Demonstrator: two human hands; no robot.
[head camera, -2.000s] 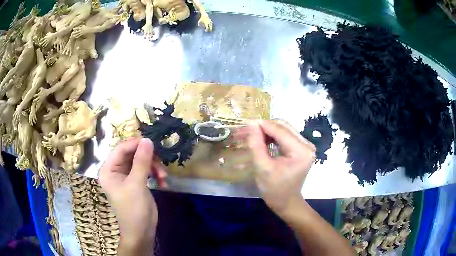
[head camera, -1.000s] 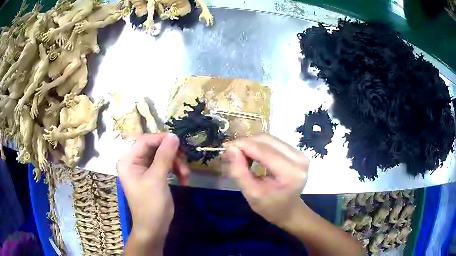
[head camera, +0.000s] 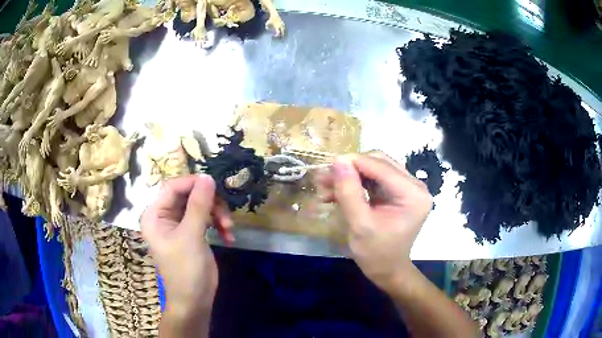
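My left hand (head camera: 188, 221) pinches a black ragged ring (head camera: 232, 173) by its lower left edge, just above the left part of the cardboard pad (head camera: 264, 210). My right hand (head camera: 379, 214) holds a thin pale applicator stick (head camera: 318, 168) between its fingertips. The stick's tip is at the whitish glue dish (head camera: 285, 168), just right of the ring. Spare sticks (head camera: 309, 153) lie on the cardboard behind the dish. A tan torso (head camera: 168, 158) lies on the table left of the ring, partly washed out by glare.
A large heap of tan torsos (head camera: 86, 86) is at the left, and a heap of black rings (head camera: 508, 132) at the right. A single black ring (head camera: 426, 170) lies beside it. Joined torsos (head camera: 228, 12) are at the far edge. Bins of tan parts (head camera: 129, 280) sit below the near edge.
Since the last earlier frame, my left hand has moved left with the ring. The stick in my right hand has left the ring's hole edge and moved up and right to the glue dish.
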